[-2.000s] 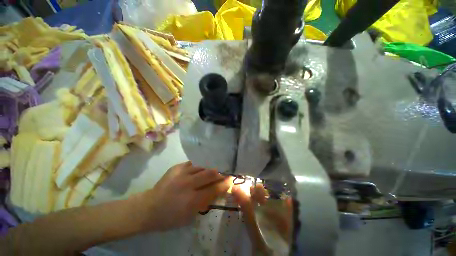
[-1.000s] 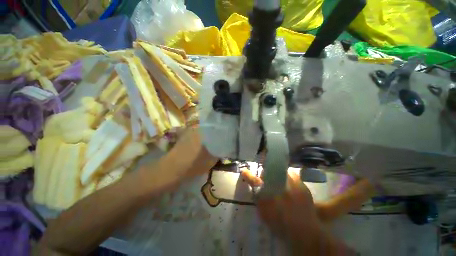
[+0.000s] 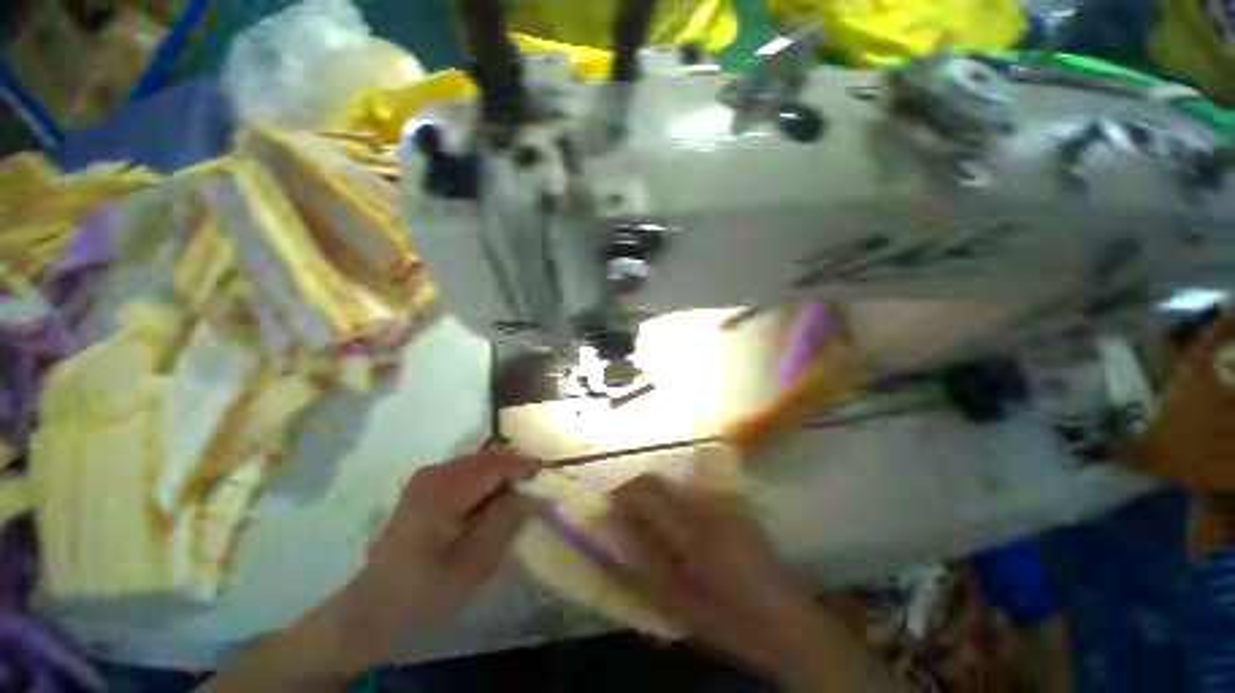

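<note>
A pale yellow fluffy strip [image 3: 576,558] with a purple line along it lies between my hands, in front of the needle plate. My left hand [image 3: 461,528] grips its left end. My right hand [image 3: 691,548] is blurred and holds it further right. The presser foot and needle [image 3: 616,368] stand in bright light behind my hands, with no cloth seen under them. A brown-orange and purple strip [image 3: 799,366] lies right of the needle, blurred.
The sewing machine head [image 3: 759,224] spans the back. Rows of yellow pieces [image 3: 102,460] and a fanned pile of strips [image 3: 291,251] lie at left, with purple strips [image 3: 20,366] at the far left. Brown material [image 3: 1199,393] shows at right. Yellow bags [image 3: 901,27] are behind.
The view has shifted so the needle area shows clearly. My hands have moved from around the needle to the table's front part, both now on the yellow strip.
</note>
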